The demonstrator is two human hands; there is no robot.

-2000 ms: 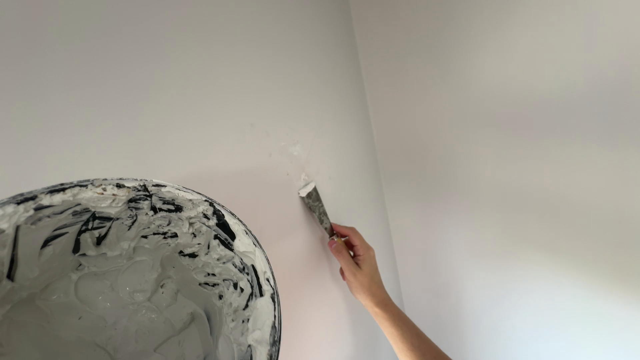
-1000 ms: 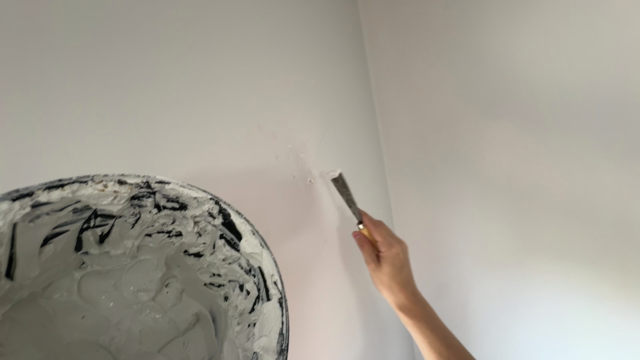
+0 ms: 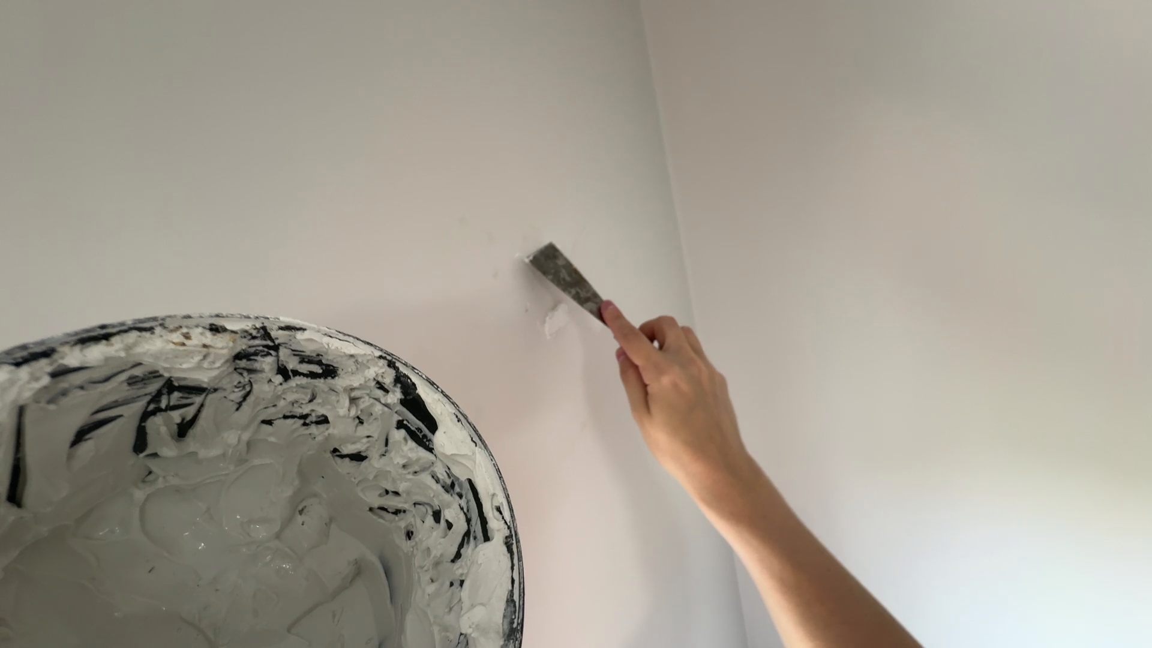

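My right hand [image 3: 688,387] grips a putty knife [image 3: 565,274], its forefinger stretched along the metal blade. The blade points up and left, and its edge meets the wall surface with a little white filler at one corner. Just below the blade, a small white patch of filler [image 3: 555,319] stands out on the wall. A black bucket [image 3: 517,549] fills the lower left, its inside smeared with white filler; a thick, wet mass of joint compound [image 3: 225,531] lies in it. My left hand is out of view.
The pale left wall [image 3: 315,162] meets the right wall [image 3: 900,270] at an inside corner, a short way right of the putty knife. The bucket's rim stands left of and below my right hand. A soft shadow falls on the left wall beneath the blade.
The putty knife has swung from more upright to slanting left, and its blade has moved left. A white patch of filler now shows below it, where only small specks showed a second ago.
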